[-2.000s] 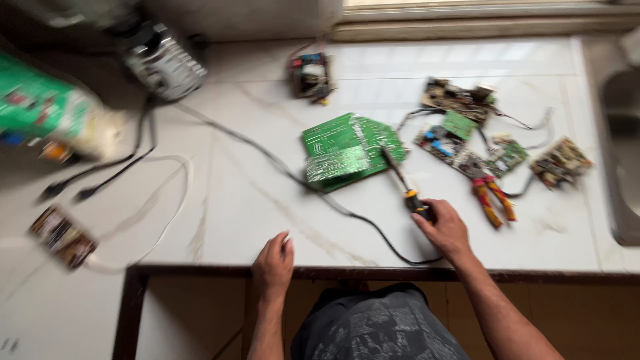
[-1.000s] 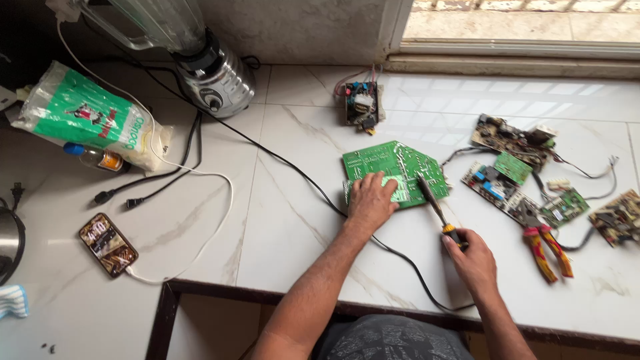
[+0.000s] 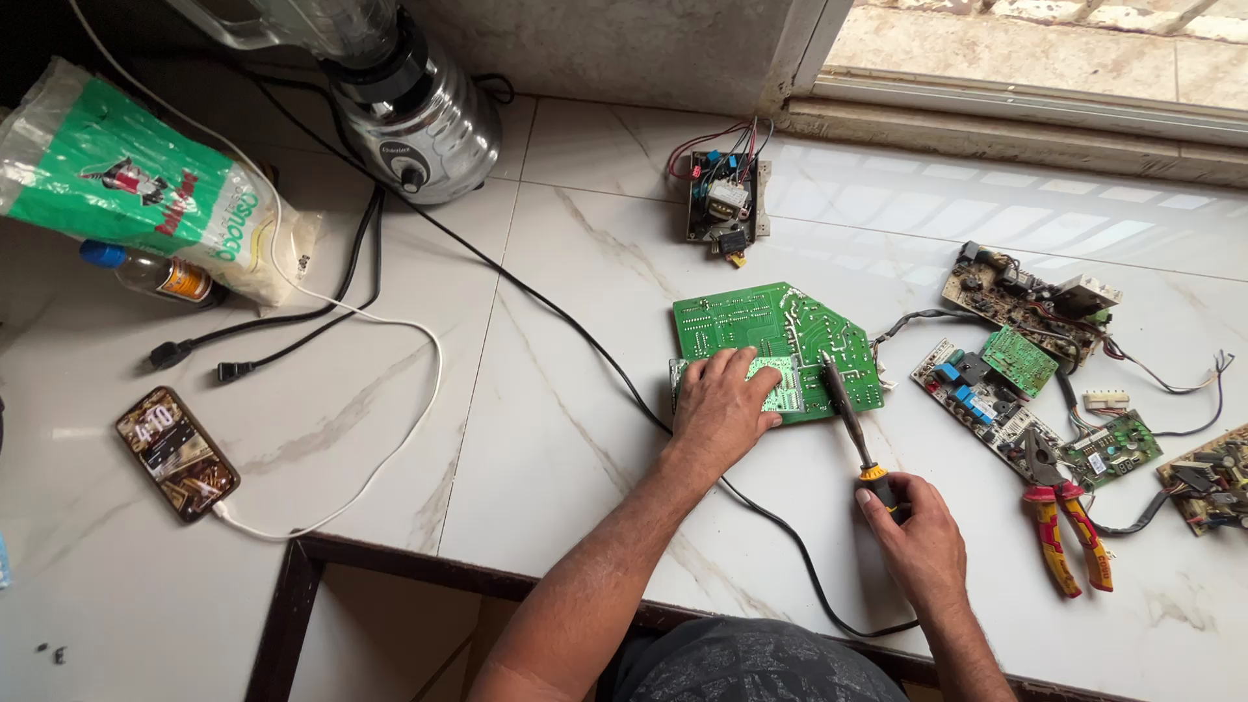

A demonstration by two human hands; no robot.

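Note:
A green printed circuit board [image 3: 741, 322] lies solder side up on the tiled counter, with a smaller green board [image 3: 783, 388] over its lower left part. My left hand [image 3: 723, 402] rests with spread fingers on the smaller board and the big board's lower left. In my right hand [image 3: 912, 531] is the black and yellow handle of a soldering iron [image 3: 851, 414]. Its tip is at the solder joints on the right half of the big board; whether it touches cannot be told. The iron's black cord runs from below my right hand to the left, partly beneath my left arm.
Combination pliers [image 3: 1058, 517] lie at the right among several wired circuit boards [image 3: 985, 390]. Another component board [image 3: 726, 200] sits behind. At the left are a blender [image 3: 419, 127], a plastic bag [image 3: 156, 185], a small bottle [image 3: 161, 273], black plugs [image 3: 234, 370] and a charging phone [image 3: 177, 453].
My left hand has moved from the counter's front edge onto the boards between the oldest frame and the middle one. My right hand keeps hold of the iron. The view has shifted.

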